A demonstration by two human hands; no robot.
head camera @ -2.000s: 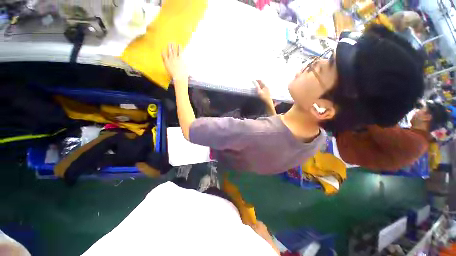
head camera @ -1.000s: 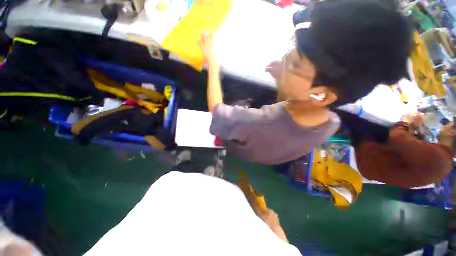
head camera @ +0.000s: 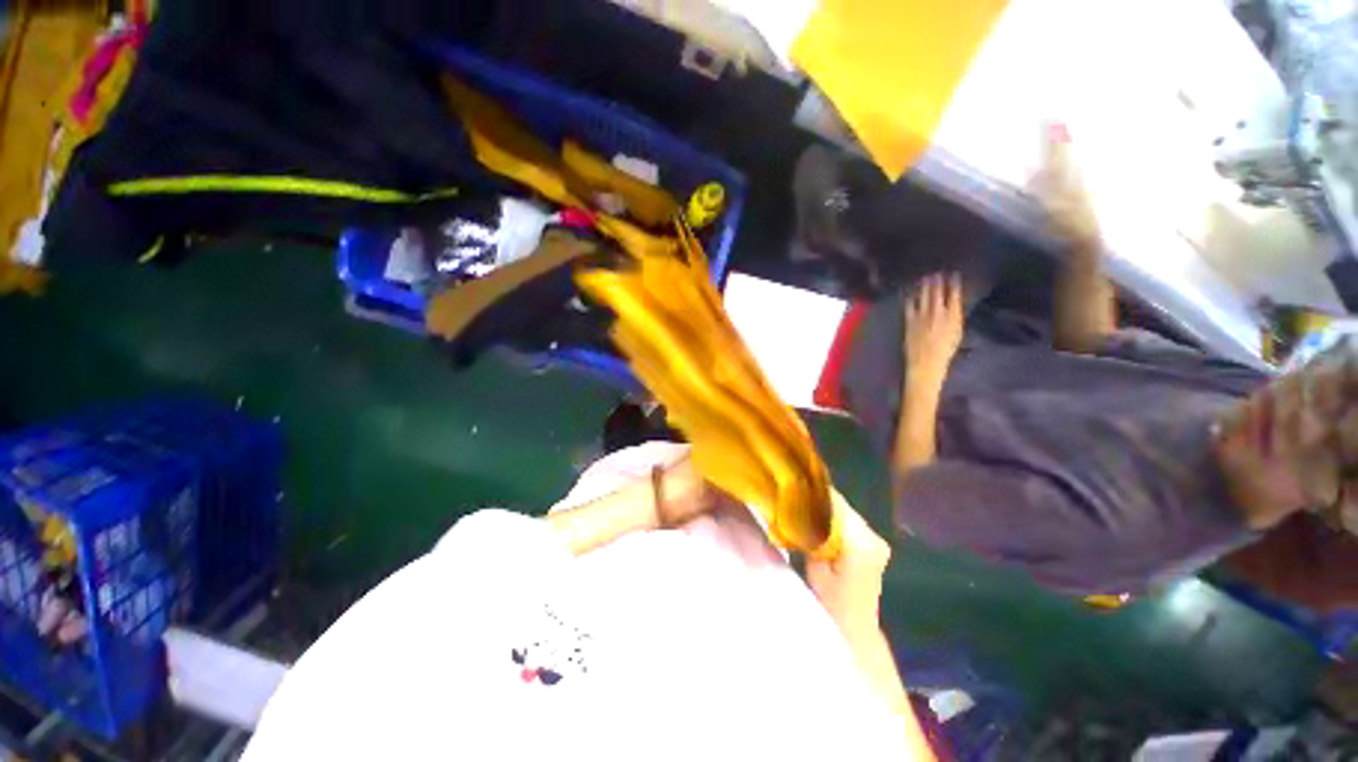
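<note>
A folded bundle of mustard cloth pieces [head camera: 700, 372] is held in front of my white top, its loose end pointing up and left over a blue crate. My right hand [head camera: 852, 558] grips the lower right end of the bundle. My left hand [head camera: 688, 491], with a band at the wrist, holds the bundle's lower left side; its fingers are mostly hidden by the cloth.
Blue crate [head camera: 355, 283] holds mustard and dark cloth. Another blue crate [head camera: 112, 521] is at left on the green floor [head camera: 358, 402]. A seated person in grey [head camera: 1072, 447] is at right, beside a white table [head camera: 1147, 90] with mustard cloth. Dark cloth with a yellow stripe hangs upper left.
The bundle has come up from low right to the centre, and my left hand is now on it. The view has turned left, and the seated person now faces me, one hand lowered off the table.
</note>
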